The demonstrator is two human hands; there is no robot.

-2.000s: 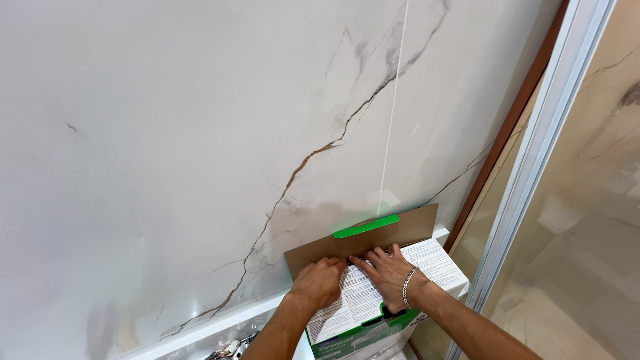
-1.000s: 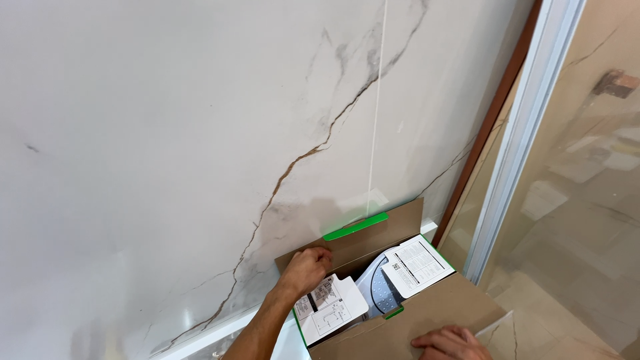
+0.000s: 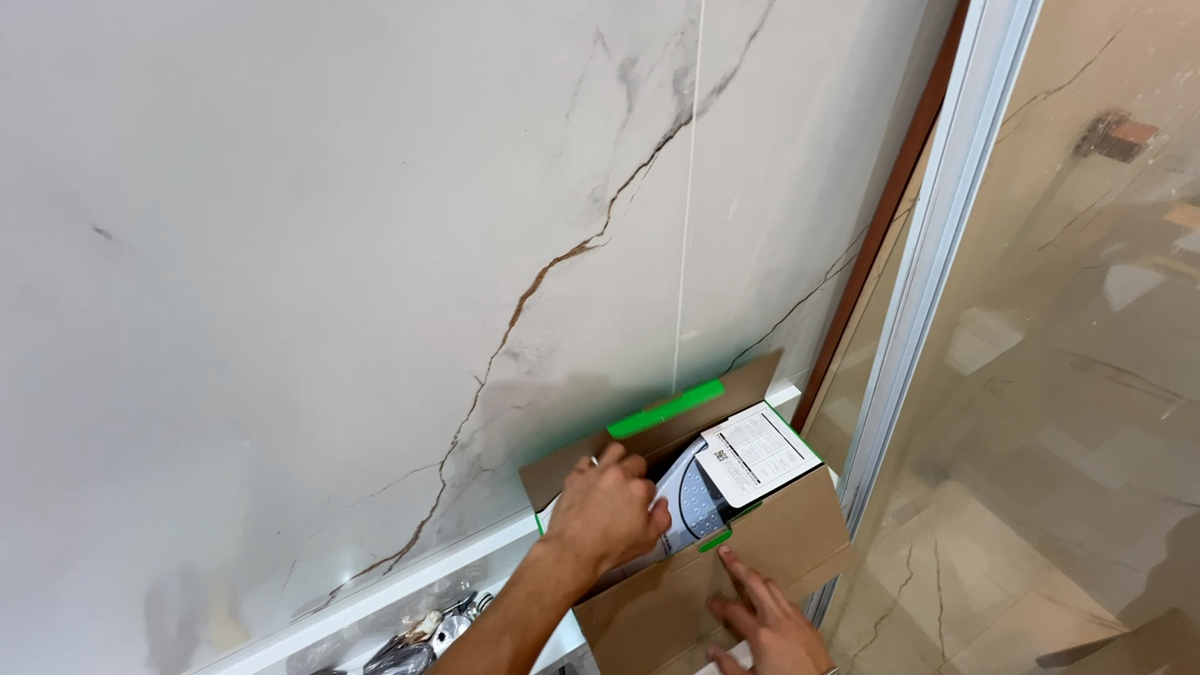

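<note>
A cardboard box point(image 3: 712, 581) with green-edged flaps stands with its top open against the wall. Inside lies a printed leaflet or packet point(image 3: 689, 502) showing a dotted grey picture. A white printed side flap point(image 3: 761, 454) folds over the right end. My left hand point(image 3: 605, 511) is over the left part of the opening, fingers bent down; whether they grip anything is hidden. My right hand point(image 3: 764, 614) rests its fingers on the brown front flap near its green tab, holding nothing visible.
Behind the box rises a marble-patterned wall point(image 3: 328, 234). A metal-framed glass panel point(image 3: 956, 225) stands at the right. Metal parts in clear plastic bags point(image 3: 450, 630) lie on the white ledge point(image 3: 375, 600) at lower left.
The box's top, closed under both hands two seconds ago, is open. Since one second ago, my left hand has moved over the opening, hiding the left printed flap.
</note>
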